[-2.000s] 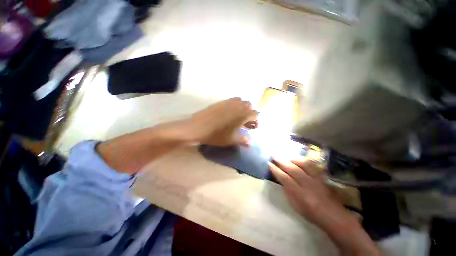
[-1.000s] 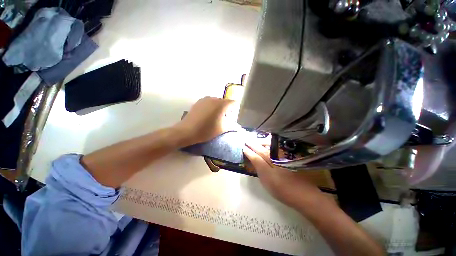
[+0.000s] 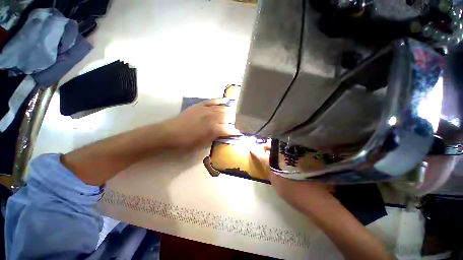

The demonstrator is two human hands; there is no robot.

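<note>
A blue-grey piece (image 3: 195, 103) shows past my left hand, flat on the table; the rest of it is hidden under the hand. My left hand (image 3: 213, 119) lies flat on it beside the needle area, fingers towards the machine. My right hand (image 3: 269, 160) is at the near side of the needle, partly hidden by the machine head (image 3: 284, 76); what its fingers touch is hidden. The yellowish bed plate (image 3: 236, 157) is uncovered in front of the needle. Glare washes out the needle area.
A fanned stack of dark pieces (image 3: 99, 89) lies at left. A crumpled blue-grey heap (image 3: 35, 43) and white strip (image 3: 18, 104) are at upper left. A shiny curved metal frame (image 3: 406, 122) fronts the head. A dark piece (image 3: 363, 200) lies at lower right, beside my right forearm.
The blue-grey piece no longer covers the bed plate and now shows beyond my left hand. My right hand has moved further under the machine head. The view has steadied and shifted towards the machine.
</note>
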